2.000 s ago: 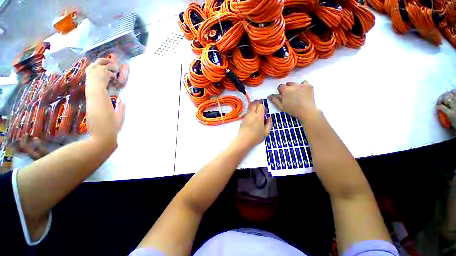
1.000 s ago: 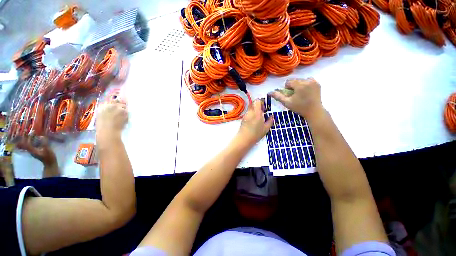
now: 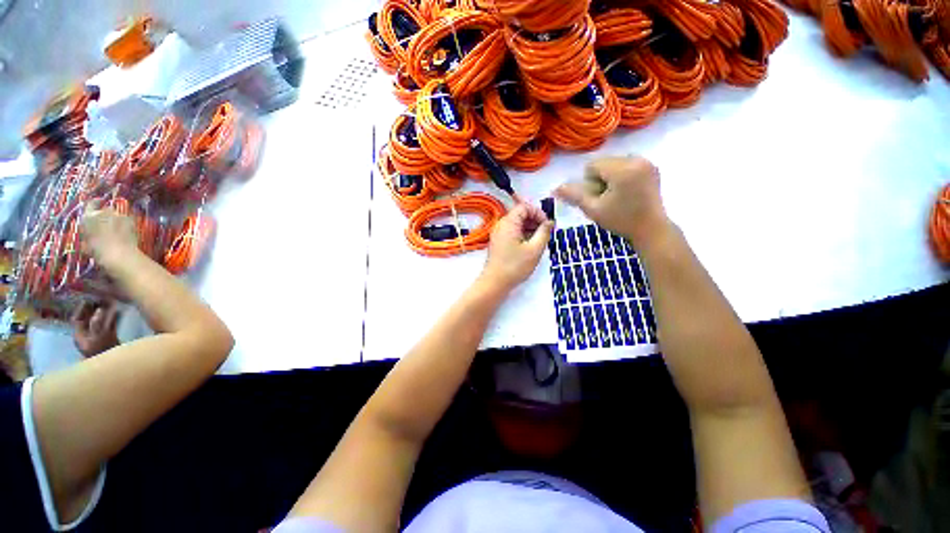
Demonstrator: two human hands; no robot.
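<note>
A coiled orange cable (image 3: 455, 225) with a pale tie lies on the white table. A black connector (image 3: 491, 167) lies above it, its thin orange end running into my left hand (image 3: 518, 244). My left fingers pinch this cable. A small dark label (image 3: 548, 208) stands at my left fingertips; whether it touches the cable is unclear. My right hand (image 3: 622, 198) is curled just right of it, thumb toward the label; whether it holds anything is hidden. The label sheet (image 3: 601, 286) with rows of dark strips lies between my forearms.
A large pile of orange coils (image 3: 552, 62) stands behind my hands. At left, another person's arm (image 3: 167, 302) reaches over bagged coils (image 3: 63, 234). A grey-silver block (image 3: 238, 68) and a pale sticker sheet (image 3: 346, 83) lie back left. Another coil (image 3: 941, 224) is at the right edge.
My left fingers have moved slightly left, away from the label sheet's top. My right hand has shifted slightly. The neighbour's hand has moved left over the bagged coils, and the small orange-and-white card no longer shows.
</note>
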